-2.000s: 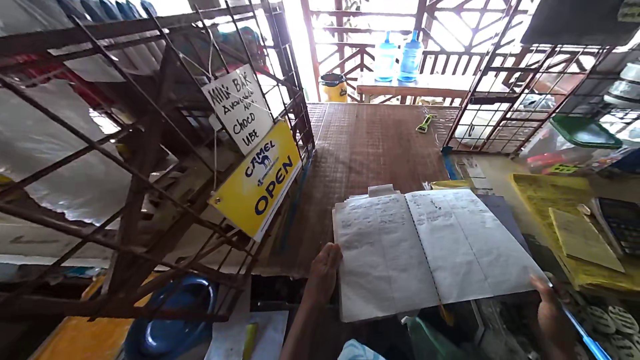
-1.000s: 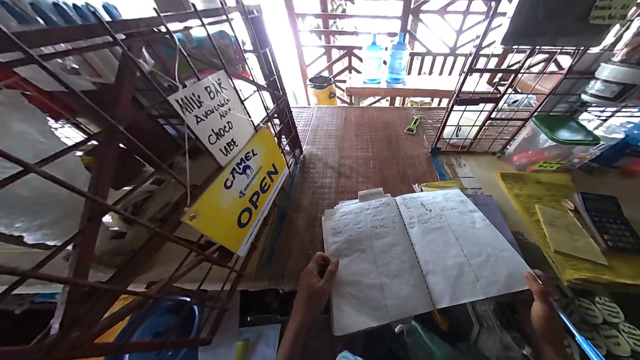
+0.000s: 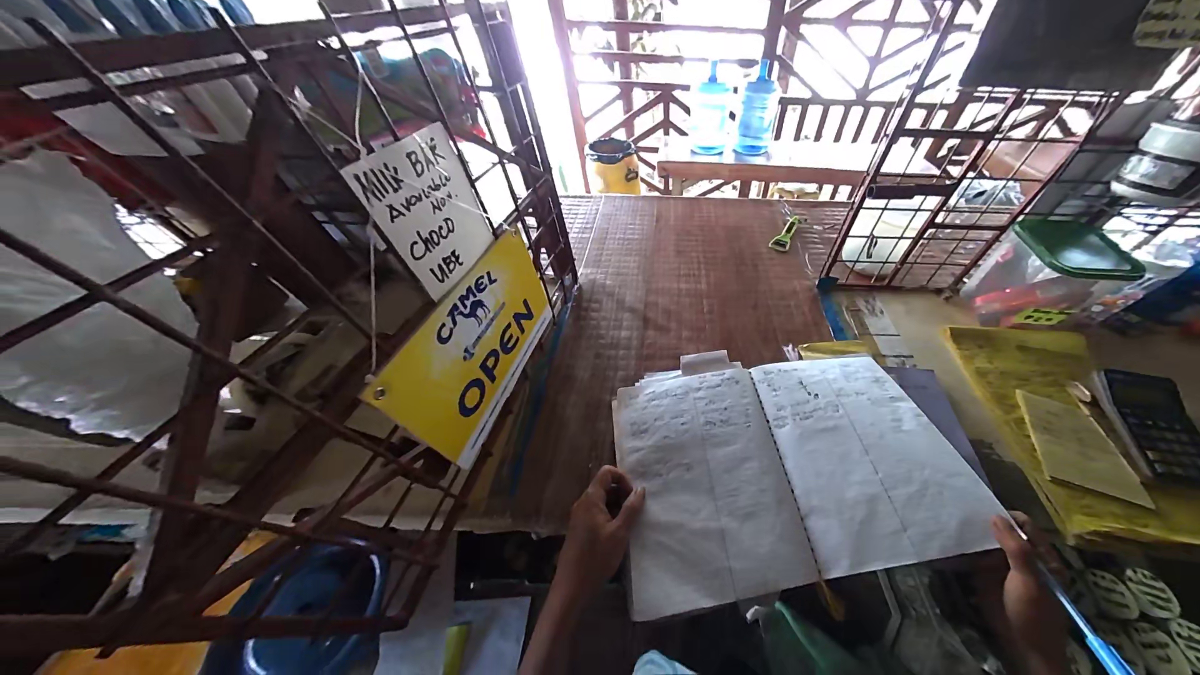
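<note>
An open notebook (image 3: 806, 478) with handwritten pages lies tilted over the near edge of a brown counter (image 3: 694, 281). My left hand (image 3: 605, 520) grips its left page edge, thumb on top. At the lower right corner, my right hand (image 3: 1027, 581) pinches the notebook's edge and also holds a blue pen (image 3: 1078, 614) that points down to the right. Paper tabs stick out at the notebook's top. A dark calculator (image 3: 1158, 422) and a folded yellowish paper (image 3: 1083, 450) rest on a yellow sheet (image 3: 1012, 375) to the right.
A metal grille (image 3: 253, 375) with hanging signs (image 3: 464, 352) stands at left, above a blue basin (image 3: 309, 600). A green peeler-like tool (image 3: 785, 234) lies on the far counter. Beyond are blue water jugs (image 3: 710, 112) on a bench (image 3: 806, 164). A green-lidded container (image 3: 1078, 248) sits at right.
My left hand has shifted slightly on the notebook's left edge since the earliest frame, its fingers now more curled. The notebook stays open in both hands.
</note>
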